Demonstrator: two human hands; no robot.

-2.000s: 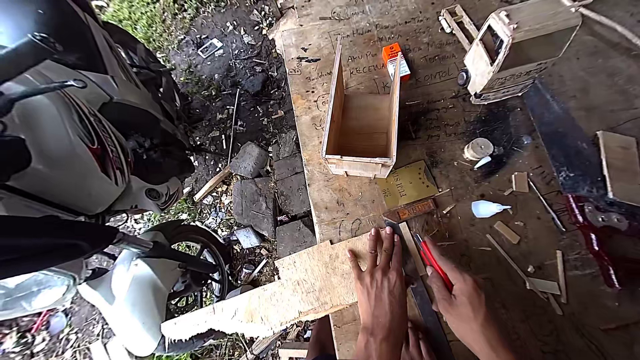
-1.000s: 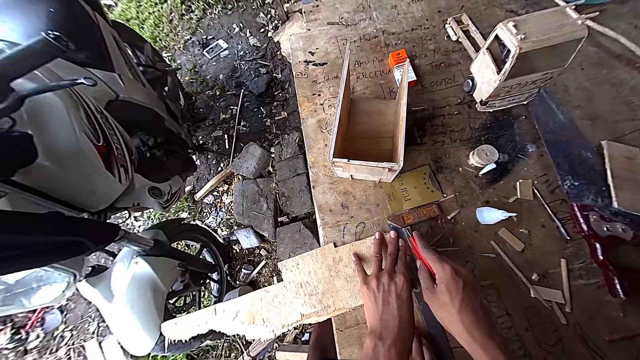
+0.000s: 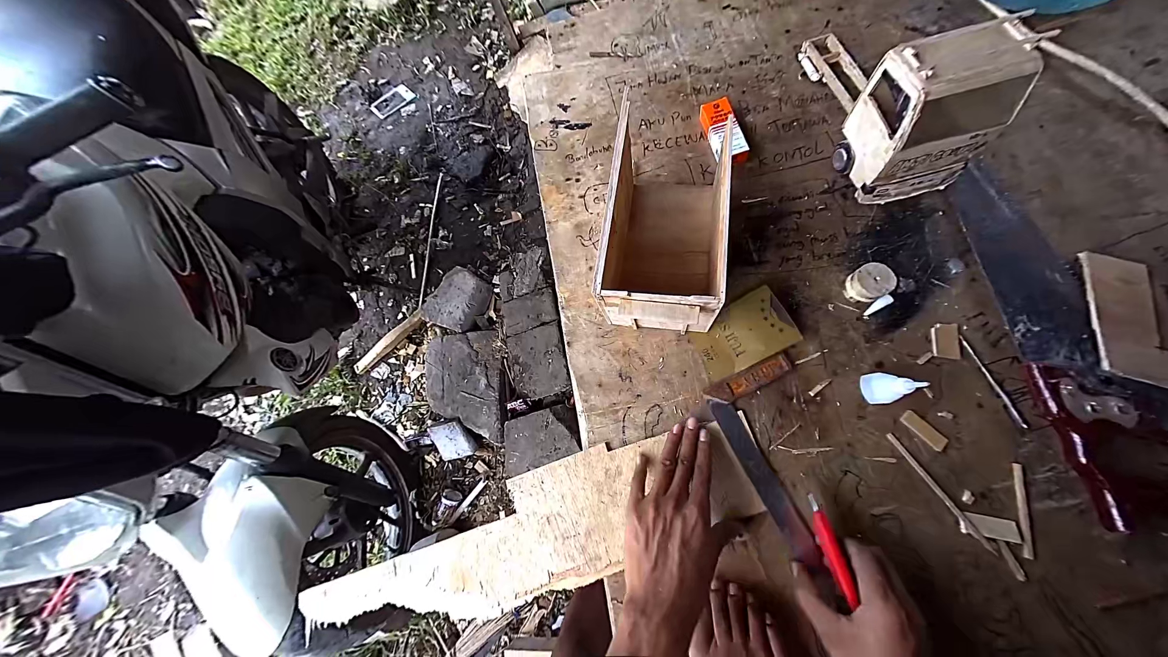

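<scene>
My left hand (image 3: 671, 520) lies flat, fingers spread, on a jagged-ended plywood strip (image 3: 557, 538). In my right hand (image 3: 862, 607) is a red pen-like tool (image 3: 833, 557) with a metal tip, pointing up and away from me. The thumb side of that hand is at the near end of a flat dark metal blade (image 3: 762, 474), which lies slanted just right of the plywood. Bare toes (image 3: 739, 625) show between my hands, near the bottom edge. Beyond the blade's far end are a rust-orange bar (image 3: 748, 377) and a yellow sandpaper sheet (image 3: 753, 333).
An open wooden box (image 3: 664, 315) stands ahead, near an orange-white carton (image 3: 721, 128). A wooden model truck cab (image 3: 949, 109), a handsaw (image 3: 1013, 255), a white glue bottle (image 3: 887, 388) and wood offcuts (image 3: 923, 429) lie right. Left of the table edge is a motorbike (image 3: 228, 538).
My right hand has moved back toward me with the red tool, away from the left fingertips. The metal blade's near end has swung to the right. My left hand remains on the plywood.
</scene>
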